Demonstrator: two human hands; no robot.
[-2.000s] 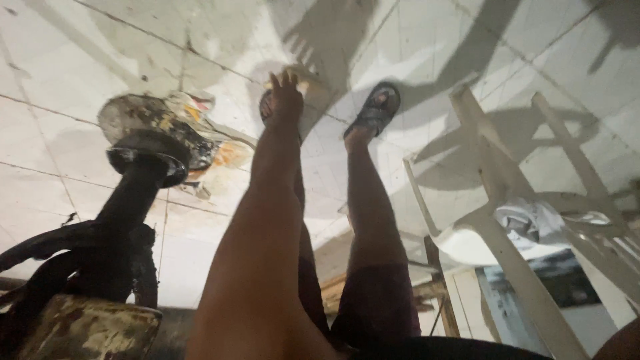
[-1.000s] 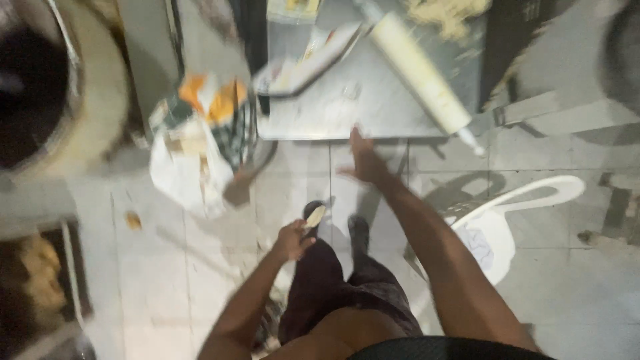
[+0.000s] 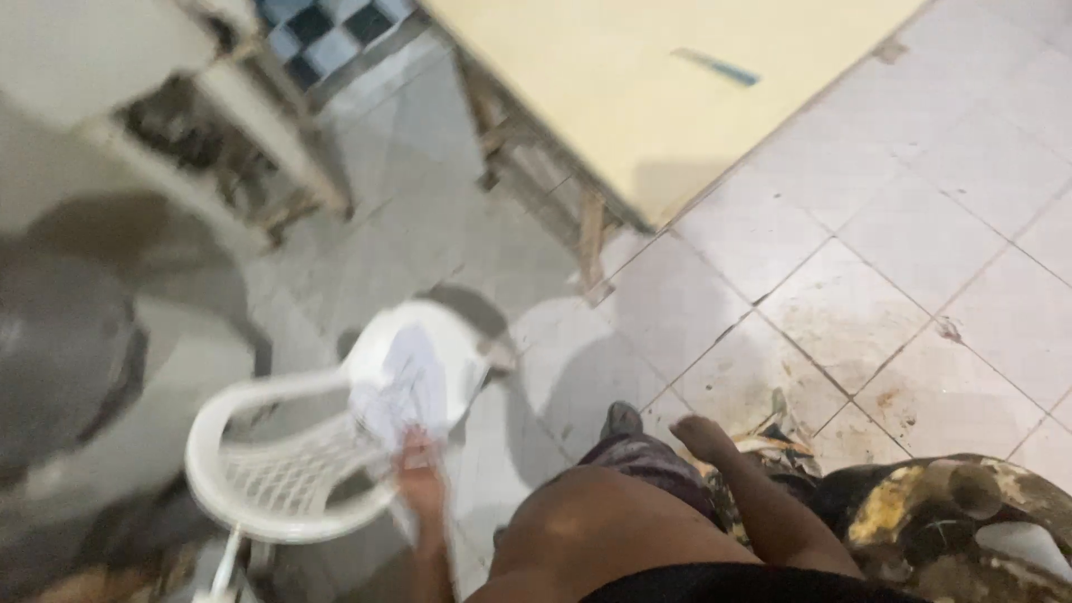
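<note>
A pale, crumpled cloth (image 3: 414,368) lies on the seat of a white plastic armchair (image 3: 293,528) at lower left. My left hand (image 3: 419,461) reaches to the near edge of this cloth; blur hides whether the fingers grip it. At lower centre, my right hand (image 3: 699,437) hangs over the floor, to the right of my shoe (image 3: 622,419). Its fingers look partly curled, and their grip is unclear. Across the top stands a table with a pale yellow top (image 3: 670,109), bearing a thin knife-like tool (image 3: 716,65) with a blue end.
Wooden legs (image 3: 592,243) support the table's near corner. A large dark round vessel (image 3: 63,352) sits at far left. A stained, dark object (image 3: 946,528) fills the lower right, near litter (image 3: 779,444) on the soiled tiled floor (image 3: 837,310).
The view has swung widely, from the metal worktop with a rolling pin to the yellow table. My left hand has come to the cloth on the chair.
</note>
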